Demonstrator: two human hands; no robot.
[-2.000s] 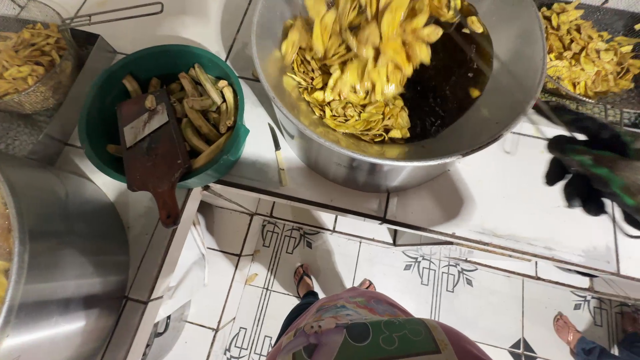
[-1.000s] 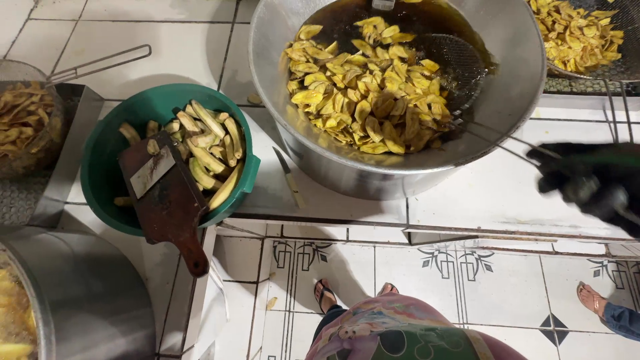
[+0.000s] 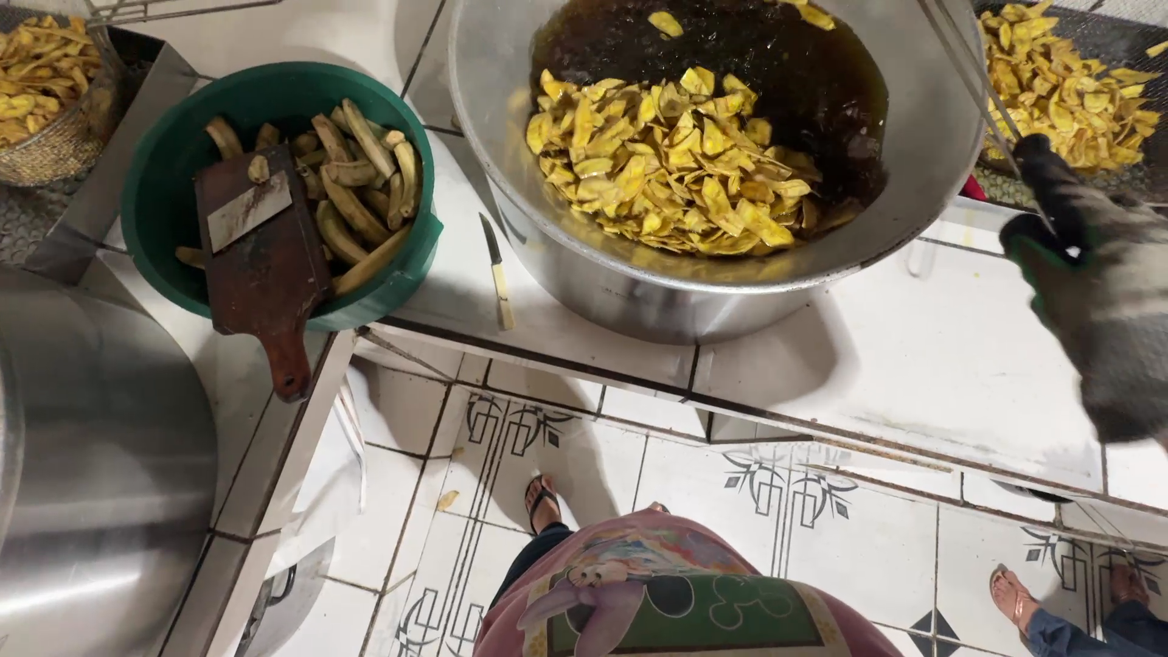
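My right hand (image 3: 1077, 265), in a dark, worn glove, enters from the right edge with its fingers closed around the thin metal handle (image 3: 972, 78) of a skimmer. The handle runs up over the right rim of a large aluminum pot (image 3: 693, 315) and out at the top; the skimmer's head is hidden from view. Thin yellow slices (image 3: 675, 173), seemingly plantain, lie heaped at the near side of the pot in dark oil (image 3: 812, 82). A few loose slices float farther back. My left hand is out of view.
Left of the pot, a green basin (image 3: 146, 182) holds peeled plantains (image 3: 351, 205) and a wooden slicer (image 3: 265, 301). A knife (image 3: 497, 274) lies between them. Fried slices (image 3: 1068, 91) fill a mesh tray at right. Another basket (image 3: 64, 151) and a big pot (image 3: 109, 456) stand left. Another person's foot (image 3: 1011, 593) is lower right.
The skimmer's mesh, in the oil one second ago, is out of sight now, and its handle points more steeply upward. The heap, high and blurred two seconds ago, lies low in the pot.
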